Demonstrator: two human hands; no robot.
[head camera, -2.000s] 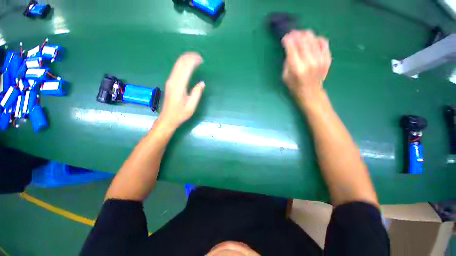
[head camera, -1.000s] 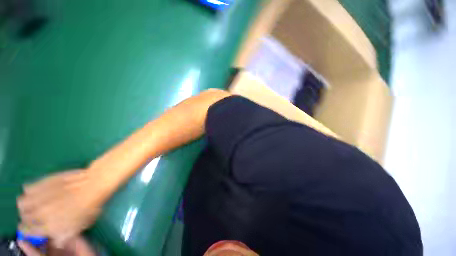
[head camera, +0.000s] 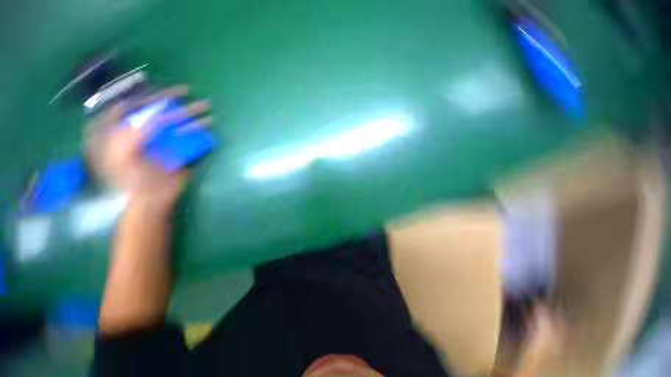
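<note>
The view is blurred. My left hand (head camera: 140, 147) is over the bench at the left and holds a half-built device by its blue battery pack (head camera: 176, 140). The device's black barrel head (head camera: 99, 77) points to the upper left. My right hand (head camera: 543, 339) is small and blurred inside the open shell carton (head camera: 449, 272) at the lower right. It is at dark handle shells (head camera: 517, 320); whether it grips one cannot be told.
Another half-built device with a blue pack (head camera: 552, 70) lies on the green bench (head camera: 324, 199) at the upper right. Blue packs (head camera: 59, 184) show at the left. A pale carton liner (head camera: 530, 239) is inside the box.
The view has swung back towards the bench. My left hand is now visible, raised with the device in it. My right hand has gone from the bench into the carton.
</note>
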